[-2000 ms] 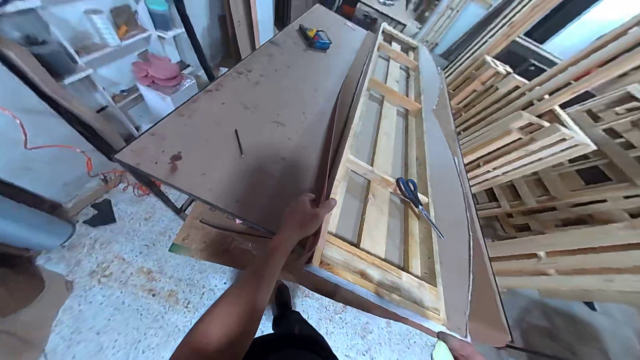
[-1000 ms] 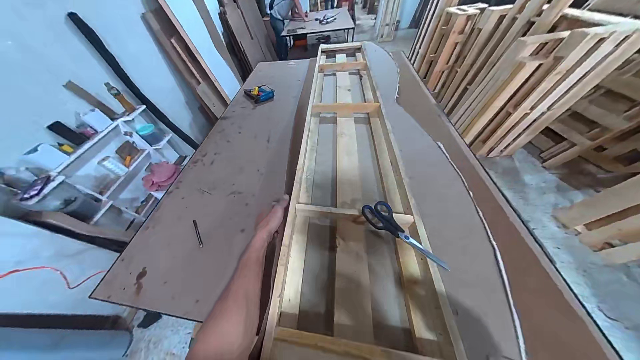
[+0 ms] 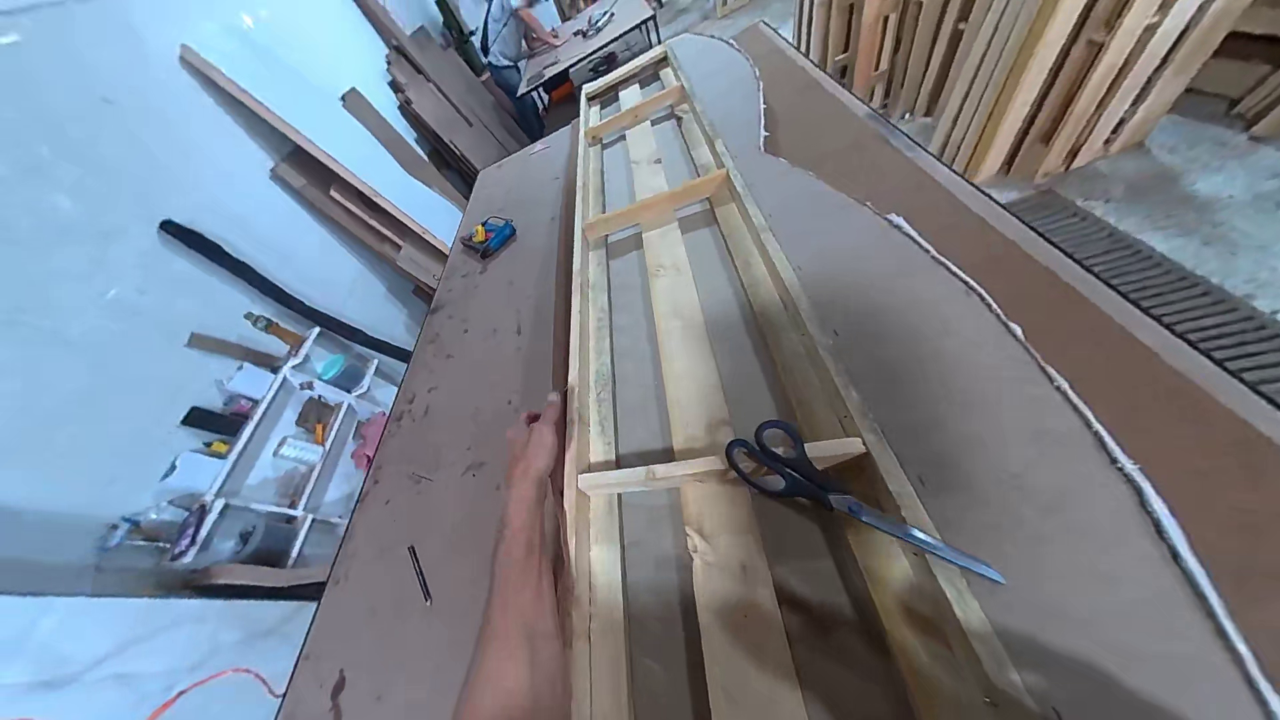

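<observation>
A long wooden frame [image 3: 690, 380] with cross slats lies on a sheet of grey-brown fabric [image 3: 860, 290] over the table. My left hand [image 3: 540, 440] is at the frame's left side, against the brown material [image 3: 567, 250] standing along that edge; its fingers are partly hidden, so its grip cannot be told. Black-handled scissors [image 3: 800, 480] rest across a slat and the right rail. A thin dark pencil-like rod [image 3: 419, 574] lies on the table's left part. My right hand is out of view.
The brown tabletop [image 3: 450, 400] holds a blue and yellow tool [image 3: 489, 237] farther up. A white shelf [image 3: 290, 440] with supplies hangs at left. Wooden frames [image 3: 1060, 80] stand at right. Another person [image 3: 510, 50] works at a far table [image 3: 600, 40].
My left hand has moved away from the frame's near corner, farther along its left side. The right hand, partly seen at the near right corner, has left the view. The view has turned considerably.
</observation>
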